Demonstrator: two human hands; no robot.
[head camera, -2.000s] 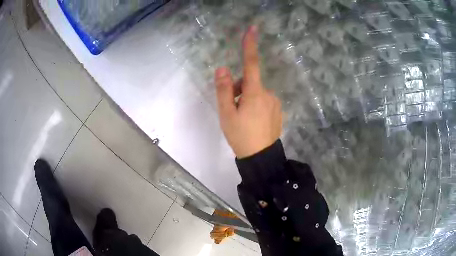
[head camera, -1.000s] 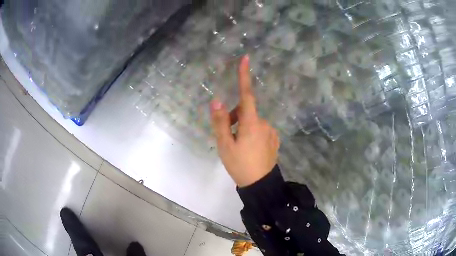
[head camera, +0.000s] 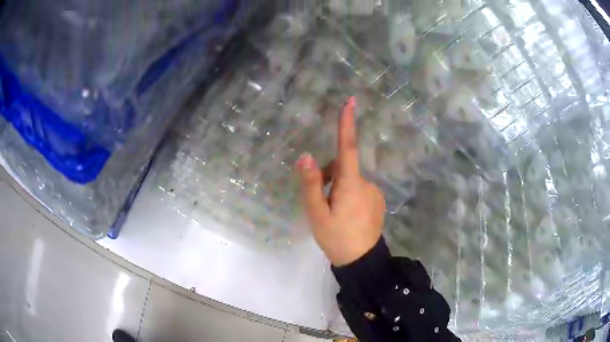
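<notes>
My right hand is over the middle of the picture, empty, with index finger pointing forward, thumb apart and the other fingers curled. Its black sleeve reaches in from the bottom. Clear, shiny blister trays with rows of whitish pieces lie under and around the pointing finger; I cannot tell whether the fingertip touches them. More ridged clear trays stand to the right. The details of the trays are blurred. My left hand is not in view.
A clear-wrapped stack with a bright blue rim stands at the upper left. The white table top shows between the stacks, and its curved edge runs along the lower left. A glossy tiled floor and part of a dark shoe lie below.
The view has shifted forward and left, so the blue-rimmed stack shows larger and lower and less floor shows. My right hand keeps its pointing pose over a different part of the trays.
</notes>
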